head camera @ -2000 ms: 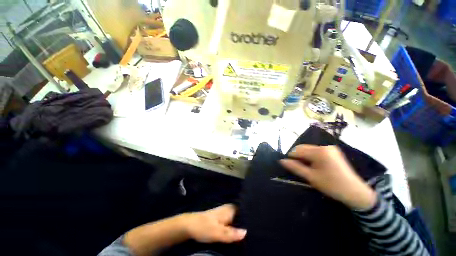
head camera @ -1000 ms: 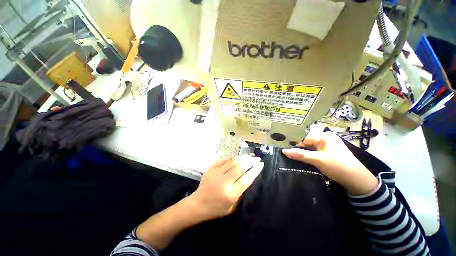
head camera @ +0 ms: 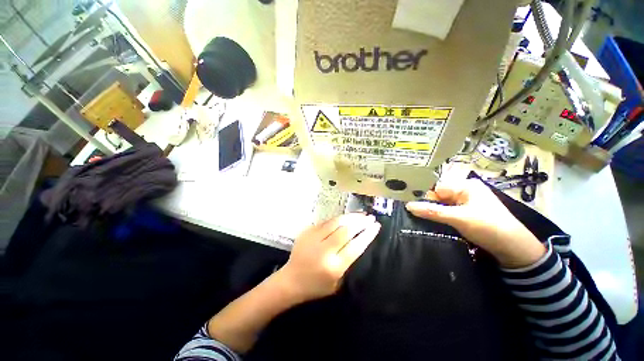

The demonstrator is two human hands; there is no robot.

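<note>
The black garment [head camera: 424, 289] covers the lap and the machine front, with a white dotted line running across it right of the needle area. The cream Brother machine head [head camera: 381, 84] stands over it. The small metal work clamp [head camera: 378, 205] shows under the head, with garment cloth at it. My left hand [head camera: 328, 257] lies on the cloth just left of and in front of the clamp, fingers together. My right hand [head camera: 469, 215] holds the cloth right of the clamp, thumb towards it. The needle point is hidden.
A phone [head camera: 230, 146] lies on white paper at left, beside a crumpled purple-brown cloth bundle [head camera: 116, 183]. Black snips [head camera: 531, 178] lie at right near a tray of bobbins [head camera: 498, 149]. A beige control box [head camera: 540, 113] stands back right. A blue crate [head camera: 625, 70] is at far right.
The garment was moved up under the machine head and my left hand rose from its lower edge to the clamp. Over the last second both hands have stayed at the clamp; the view shifted slightly.
</note>
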